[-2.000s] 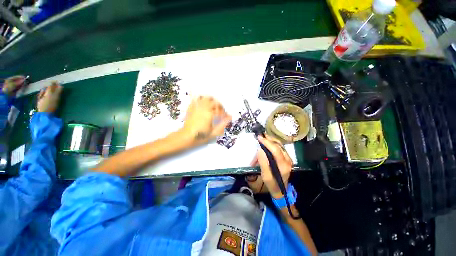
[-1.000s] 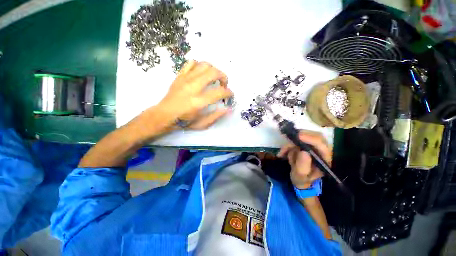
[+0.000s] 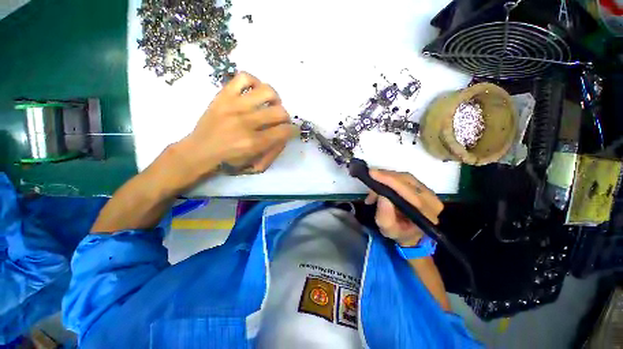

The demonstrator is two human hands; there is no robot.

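My left hand [image 3: 249, 126] is over the white sheet [image 3: 321, 41], fingers curled. One fingertip is at the near edge of the heap of small terminals [image 3: 188, 27]. Whether it holds anything is hidden. My right hand [image 3: 406, 204] is closed around the black handle of the soldering iron [image 3: 386, 191]. The iron's tip points left at a small silver component [image 3: 306, 129] just right of my left hand; contact is not clear. A cluster of small component bodies [image 3: 372, 112] lies beyond and right of the iron tip.
The tan tip-cleaning bowl [image 3: 499, 123] stands right of the cluster, with the black fan and its wire grille [image 3: 505, 51] behind it. A yellowish tray [image 3: 593, 191] is further right. The solder spool [image 3: 44, 131] stands on the green mat at left, a thin wire running right.
My left hand has moved slightly left, up to the terminal heap. The iron tip has moved left from the cluster to a separate component. The view has shifted closer over the bench.
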